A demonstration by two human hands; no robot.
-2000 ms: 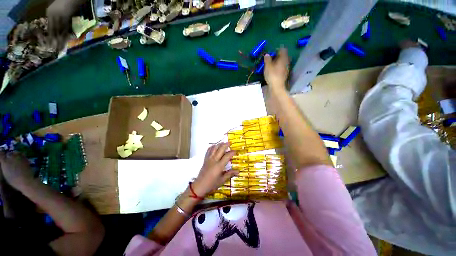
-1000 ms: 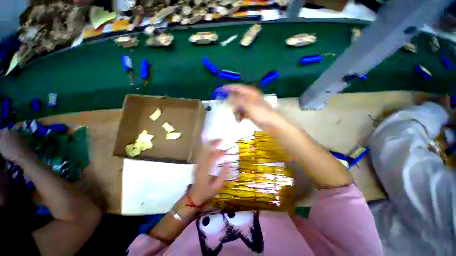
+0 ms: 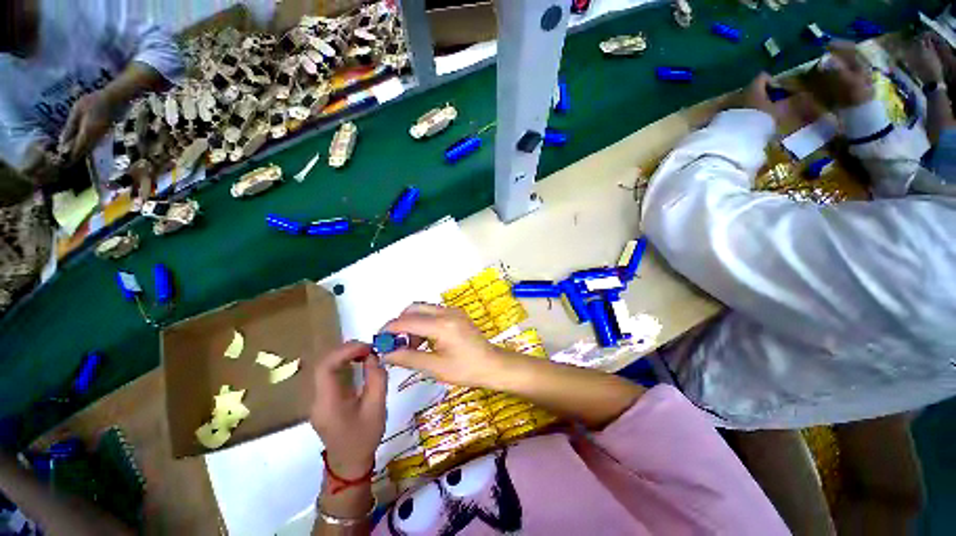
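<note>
My right hand [image 3: 446,343] holds a blue battery cell [image 3: 390,342] end-on between thumb and fingers, above the white work sheet [image 3: 404,267]. My left hand [image 3: 351,403] is at the cell's left side, thumb and fingertips raised close to it; whether they grip it or something small on it cannot be told. Yellow-wrapped parts [image 3: 458,424] lie in tight rows on the sheet below and right of my hands, with thin dark and red leads towards the left. My right forearm covers part of the rows.
An open cardboard box [image 3: 180,366] with pale-yellow slips stands left. Blue cells [image 3: 605,319] are piled at right. Beyond, a green belt [image 3: 231,236] carries cells and tan assemblies [image 3: 257,180]. A grey post [image 3: 519,115] rises at the bench edge. People work at right and across the belt.
My right hand has come back from the belt with a blue cell, now in front of me. My left hand has lifted off the yellow rows to meet it. The view has turned right.
</note>
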